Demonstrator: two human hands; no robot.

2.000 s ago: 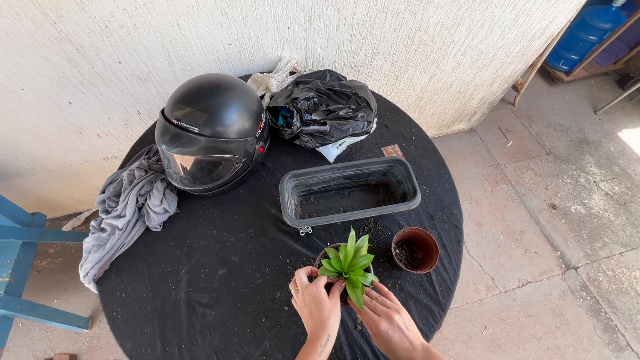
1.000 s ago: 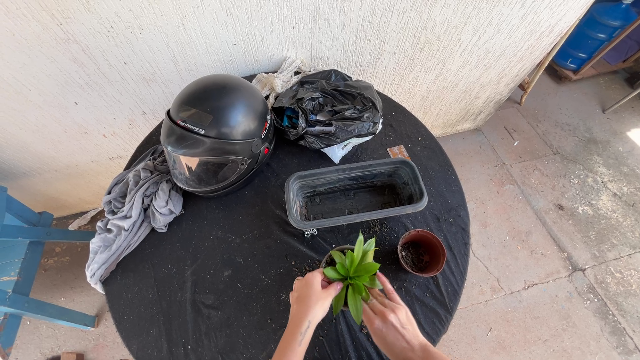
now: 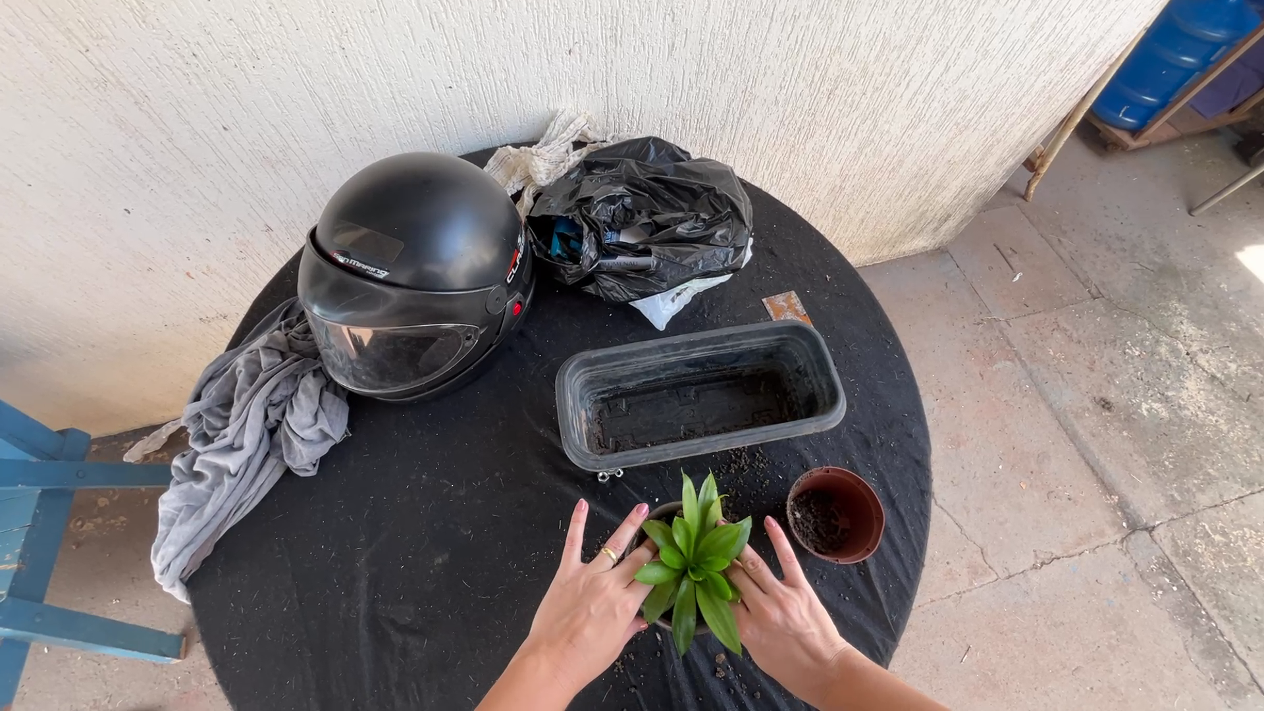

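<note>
A leafy green plant (image 3: 697, 563) stands in a small round pot (image 3: 664, 513), mostly hidden under its leaves. My left hand (image 3: 591, 602) is at the pot's left side, with some fingers in under the leaves and others spread outward. On the right side, my right hand (image 3: 783, 610) reaches under the leaves in the same way, its index finger raised. Whether the fingers press soil or grip the pot is hidden. To the right sits a brown plastic pot (image 3: 864, 513) with a little soil inside. Behind the plant lies a dark rectangular planter (image 3: 701, 449) with traces of soil.
A black motorcycle helmet (image 3: 425, 227) and a gray cloth (image 3: 247, 434) are at the left of the round table with its black tablecloth (image 3: 434, 592). A black plastic bag (image 3: 671, 217) lies at the back by the wall. A blue wooden chair (image 3: 59, 474) stands at the left.
Fingers of both hands have spread outward at the sides of the plant; one second ago they were closer in around its leaves.
</note>
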